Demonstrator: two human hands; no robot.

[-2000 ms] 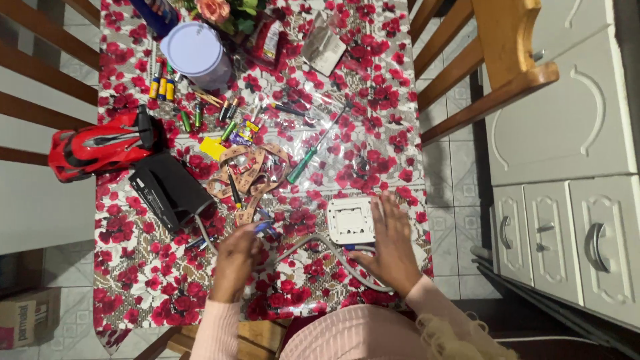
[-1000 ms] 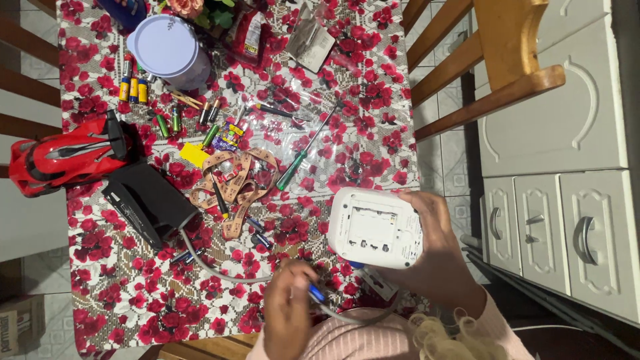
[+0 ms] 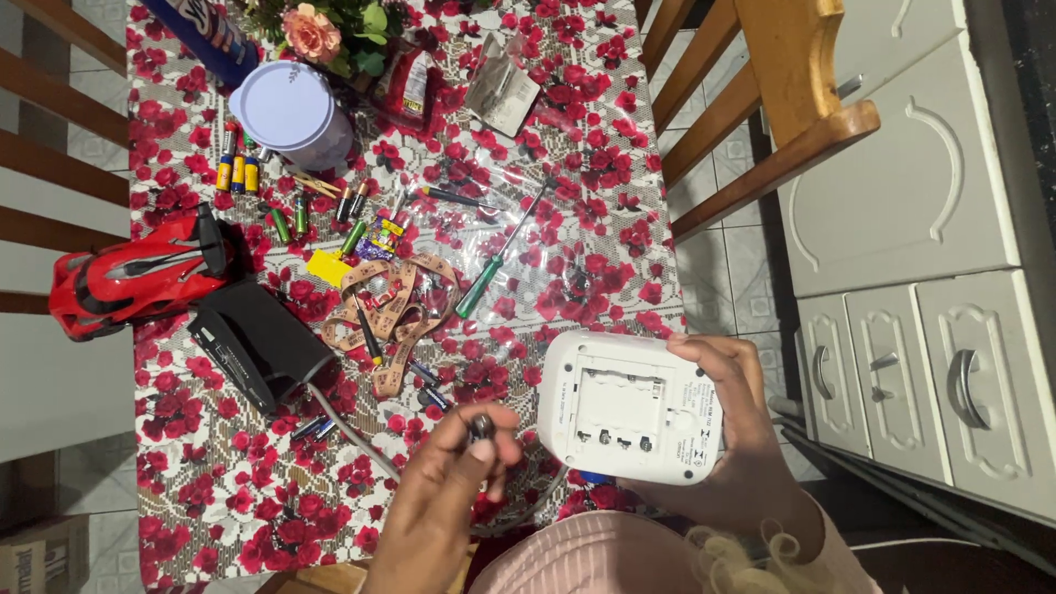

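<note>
My right hand [image 3: 734, 412] grips the right side of a white blood pressure monitor [image 3: 619, 408], its underside up and its battery compartment uncovered. To its left, my left hand [image 3: 462, 470] pinches a small dark cylindrical object [image 3: 480, 427], probably a battery, between thumb and fingers. A grey tube [image 3: 355, 433] runs from the black rolled cuff [image 3: 264, 334] past my left hand. Loose batteries [image 3: 429, 386] lie just beyond that hand, and more blue batteries [image 3: 313, 429] rest near the tube. A tan measuring tape [image 3: 404, 330] is heaped beyond, with a small screwdriver [image 3: 369, 330] on it.
A green-handled screwdriver [image 3: 480, 285] lies on clear plastic. A red toy car [image 3: 136, 272] sits at left. Farther back are a lidded lilac container [image 3: 289, 115], a blue bottle [image 3: 210, 41], flowers [image 3: 312, 35] and several batteries [image 3: 238, 173]. Wooden chairs [image 3: 775, 157] flank the table.
My right hand, on the table beside the monitor two seconds ago, now holds it raised. My left hand now shows a dark object in its fingertips, where a blue one showed a second ago.
</note>
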